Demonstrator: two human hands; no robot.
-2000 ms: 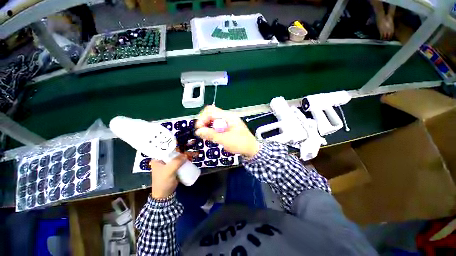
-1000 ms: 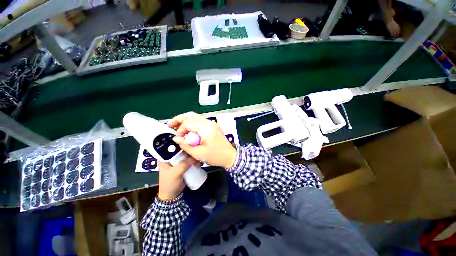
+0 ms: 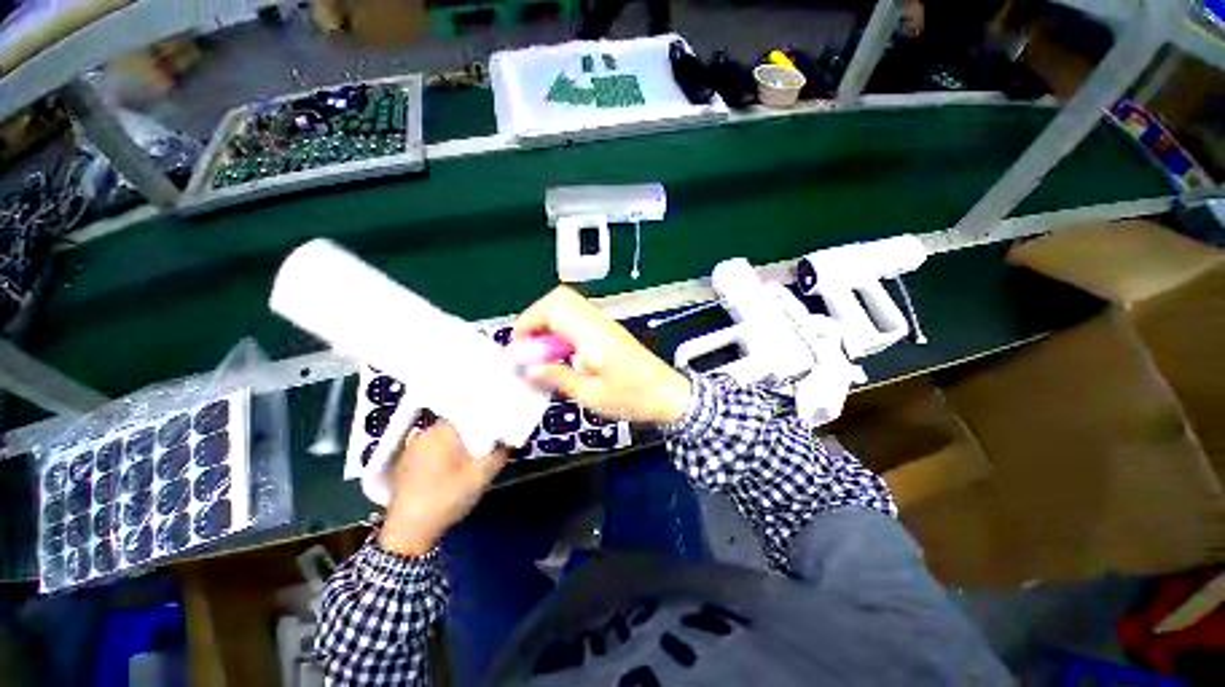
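Observation:
My left hand (image 3: 437, 481) holds a white unit (image 3: 390, 322) by its loop handle, its tube tilted up to the left. My right hand (image 3: 605, 362) is at the unit's near right end, with a pink hand tool (image 3: 543, 352) in its fingers. Whether the tool touches the unit is unclear. The unit's round end face is not visible. A thin lead hangs at the unit's left. The sticker sheet (image 3: 562, 432) with black face stickers lies under the hands, partly hidden.
A bagged sticker sheet (image 3: 141, 490) lies left. Several white units (image 3: 779, 336) lie right. Another white unit (image 3: 605, 204) sits on the green belt (image 3: 457, 248). Large carton (image 3: 1075, 416) stands right. Circuit board tray (image 3: 309, 134), white tray (image 3: 524, 101) and small tub (image 3: 779, 83) are beyond.
The held unit has turned so its end with the black face sticker no longer shows, and its tube reaches further up-left. My right hand moved slightly right. The unit on the belt shifted right.

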